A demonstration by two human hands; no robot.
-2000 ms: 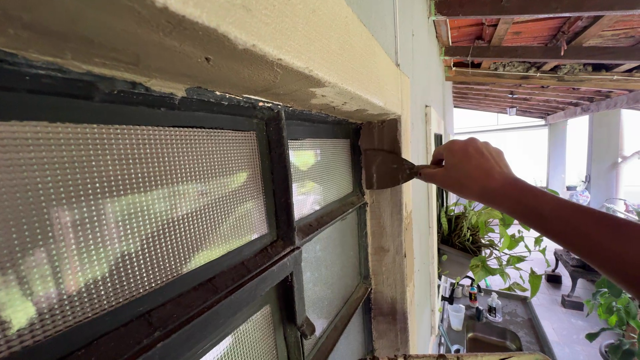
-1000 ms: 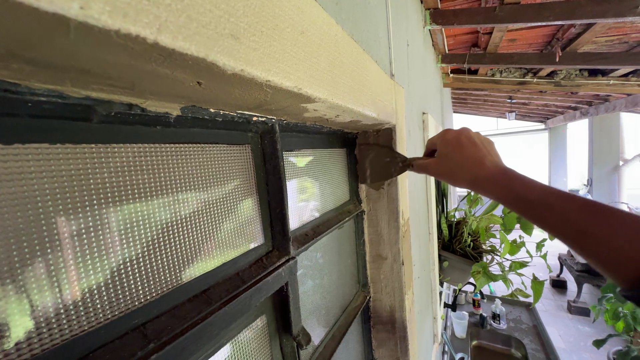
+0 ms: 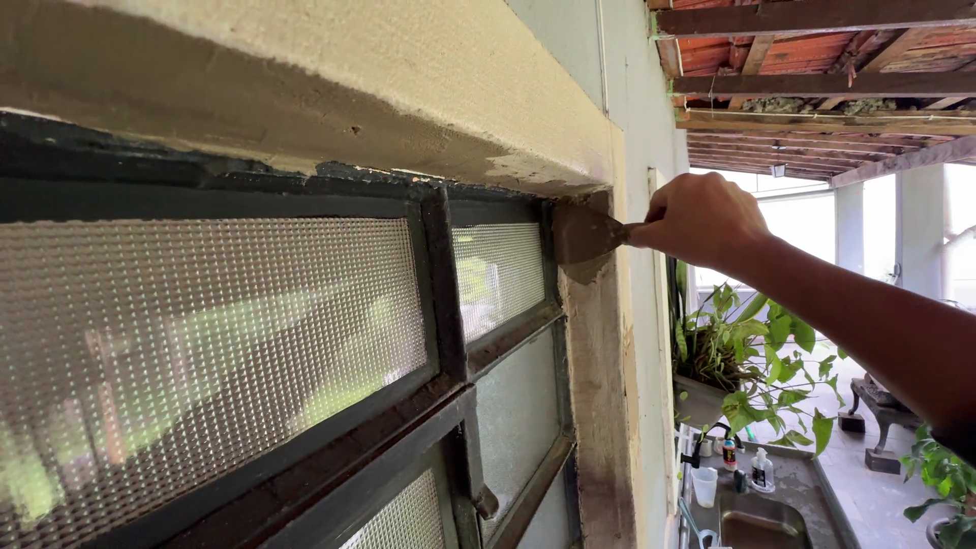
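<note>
My right hand [image 3: 705, 217] grips the handle of a putty knife [image 3: 587, 232] at the right of the window. The wide blade lies against the upper inner side of the window recess [image 3: 598, 343], just below the corner with the plastered lintel [image 3: 427, 133]. A darker patch of filler or mortar shows around and under the blade. Beside the blade's edge stands the dark metal window frame [image 3: 444, 290], which holds textured glass panes [image 3: 229, 328]. Rough, chipped material runs along the joint between frame and lintel. My left hand is not in view.
Right of the wall hangs a planter [image 3: 698, 400] with trailing leaves. Below is a counter with a metal sink [image 3: 762, 522], a plastic cup [image 3: 704, 486] and bottles. Wooden roof beams [image 3: 816, 19] cross overhead. A potted plant [image 3: 942, 473] stands at the lower right.
The putty knife's blade has shifted slightly on the recess side near the top corner, and a darker patch now shows below it. My right hand keeps its hold on the handle.
</note>
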